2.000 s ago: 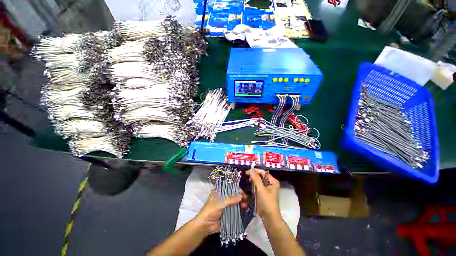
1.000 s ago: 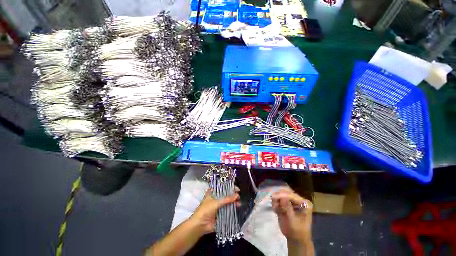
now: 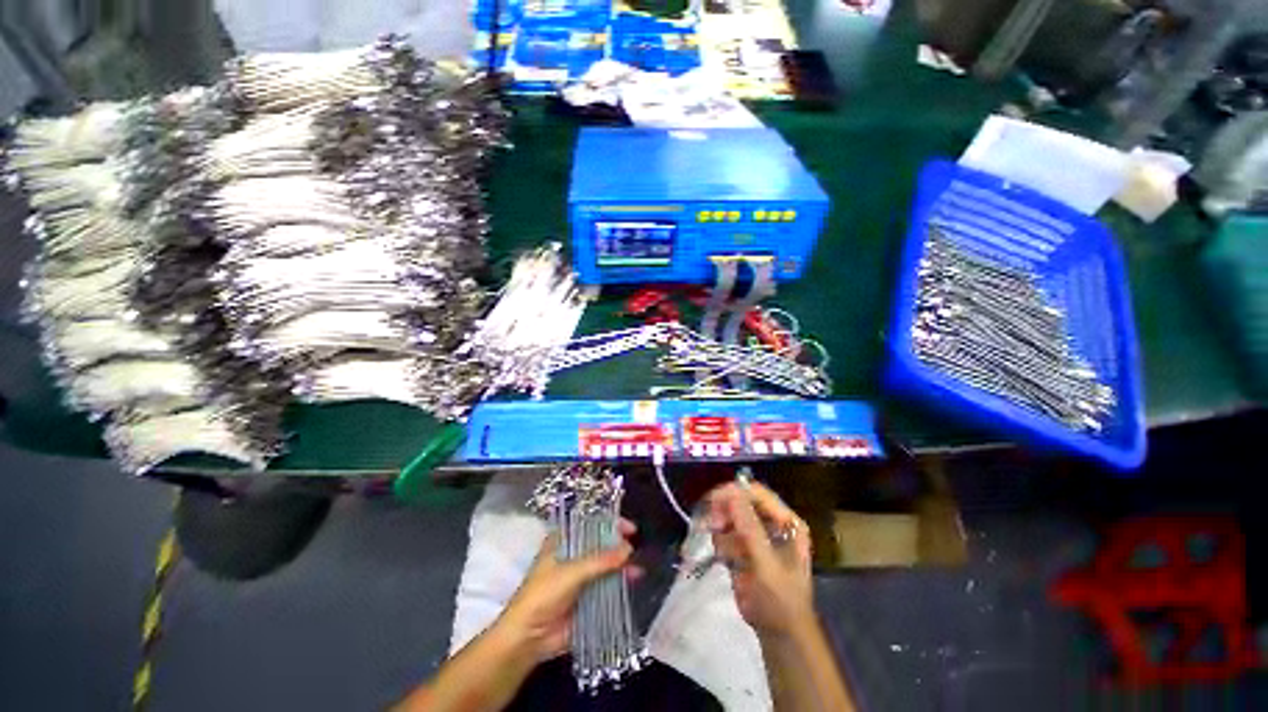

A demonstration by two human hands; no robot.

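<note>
My left hand (image 3: 559,583) is closed around a bundle of grey cable assemblies (image 3: 599,612) with shiny metal ends, held upright over the lap. My right hand (image 3: 758,549) is to its right, just below the blue test fixture (image 3: 515,431) at the bench edge, with its fingers bent around cable ends. A thin pale cable (image 3: 672,490) runs down from a red-and-white test block (image 3: 626,441) and curves towards my right hand. The fingers partly hide the cable ends in my right hand.
Large cable stacks (image 3: 313,264) lie at left, beside a loose cable pile (image 3: 531,313). A blue tester (image 3: 695,181) stands behind the fixture, with grey leads (image 3: 730,299). A blue basket (image 3: 1124,348) of cables stands at right. White cloth (image 3: 487,570) covers the lap.
My right hand has moved back up and inward, closer to the fixture, and the pale cable now bends in an arc. My left hand keeps the bundle. The view has shifted, so the bench appears further left.
</note>
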